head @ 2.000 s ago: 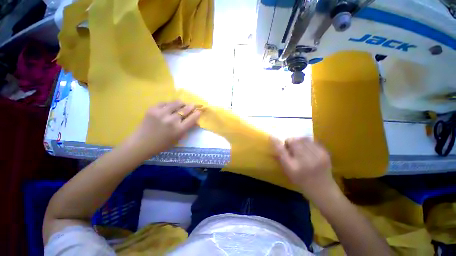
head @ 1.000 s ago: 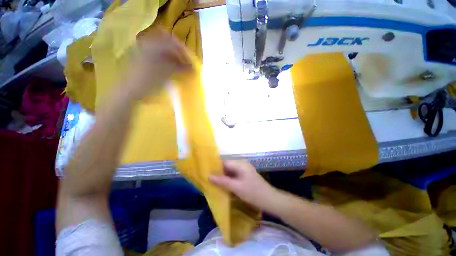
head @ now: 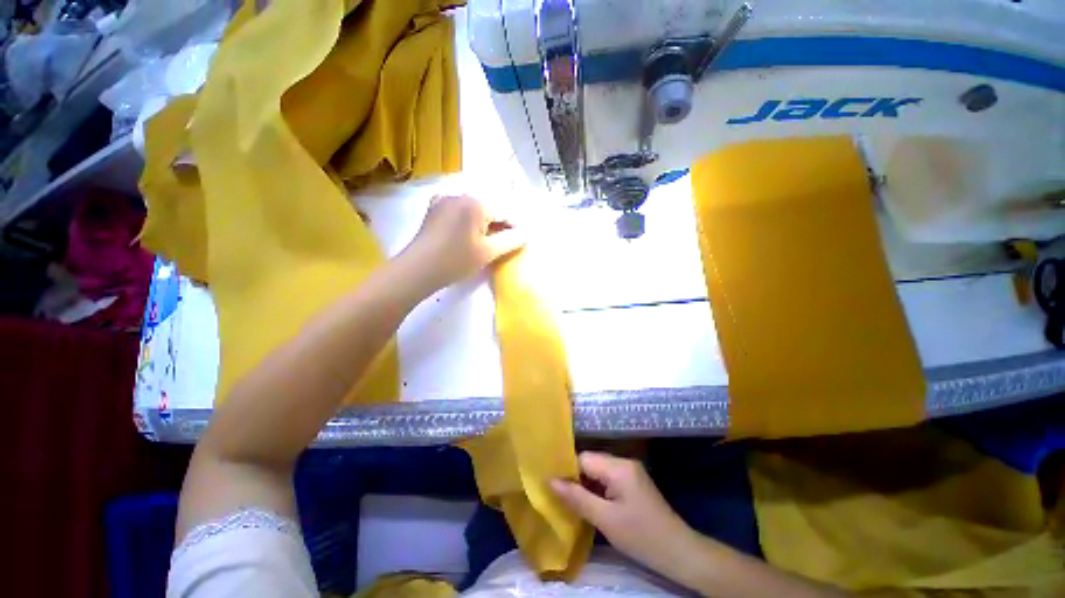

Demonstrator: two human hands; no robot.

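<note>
A folded yellow cloth piece [head: 535, 368] runs from the bright needle area down over the table's front edge towards my lap. My left hand [head: 461, 243] grips its top end, just left of the presser foot area. My right hand [head: 613, 496] pinches its right edge lower down, below the table edge. The white sewing machine [head: 818, 70] has a blue stripe and a chrome upright. The needle is lost in the glare. A long yellow panel [head: 275, 222] lies on the table to the left, partly under my left forearm.
A flat block of yellow panels [head: 806, 292] lies right of the needle. Crumpled yellow pieces [head: 403, 105] are heaped at the back left. Black scissor handles [head: 1049, 301] show at the right edge. More yellow cloth [head: 899, 514] hangs low at right. A measuring strip [head: 654, 411] edges the table.
The cloth piece between my hands has been folded into a narrow strip and turned from slanting to upright. My left hand has moved towards the needle, and my right hand down towards my lap.
</note>
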